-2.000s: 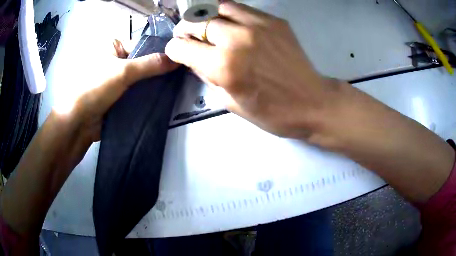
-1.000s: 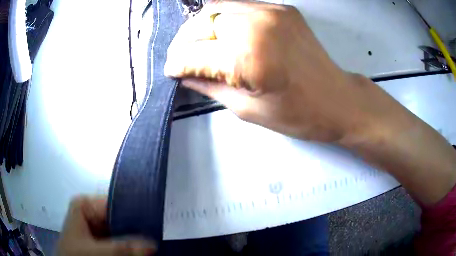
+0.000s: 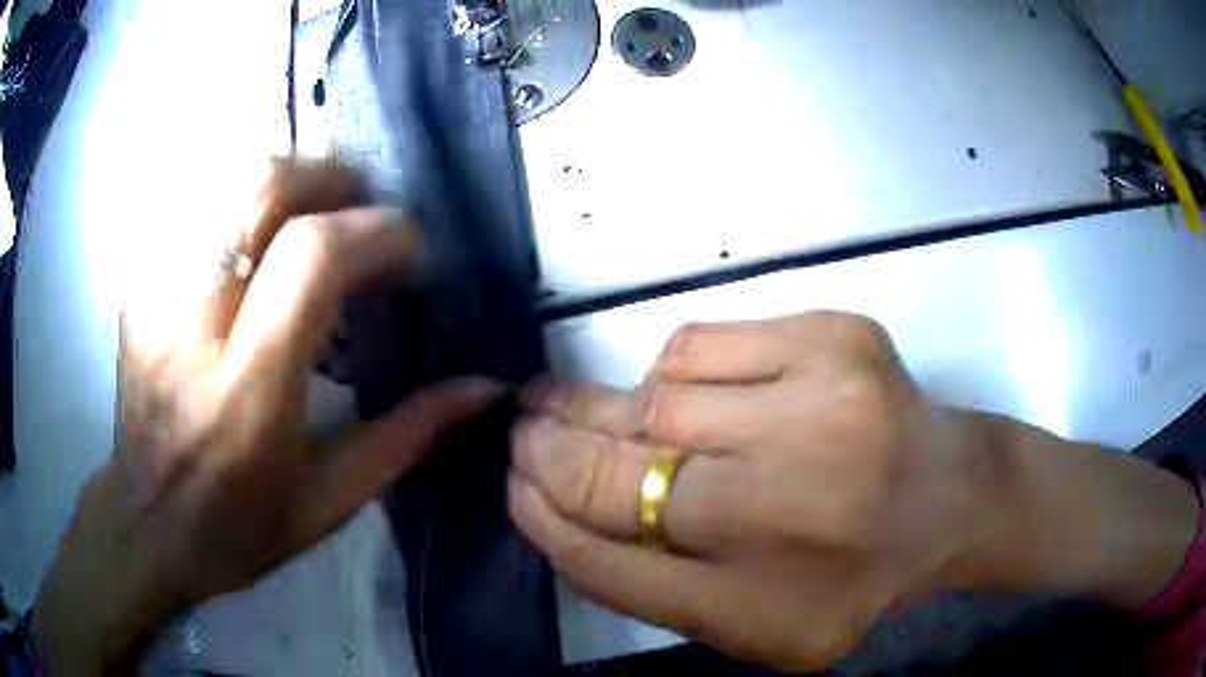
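A dark denim strip runs from the presser foot area at the top down past the front edge of the table. My right hand, with a gold ring, pinches the strip's right edge between thumb and fingers. My left hand, blurred, lies over the strip's left side. Its thumb reaches across the cloth to my right fingertips; its other fingers are raised and bent. The silvery needle plate and small metal foot parts show just right of the strip's upper part.
A round bed cover lies right of the needle plate. A yellow-handled tool lies at the far right beside small dark metal parts. Dark cloth strips are at the upper left. A dark seam line crosses the white table.
My right hand has moved down from the needle area to the strip's edge near the front. My left hand has moved up from the strip's lower end. The needle plate and bed cover are uncovered.
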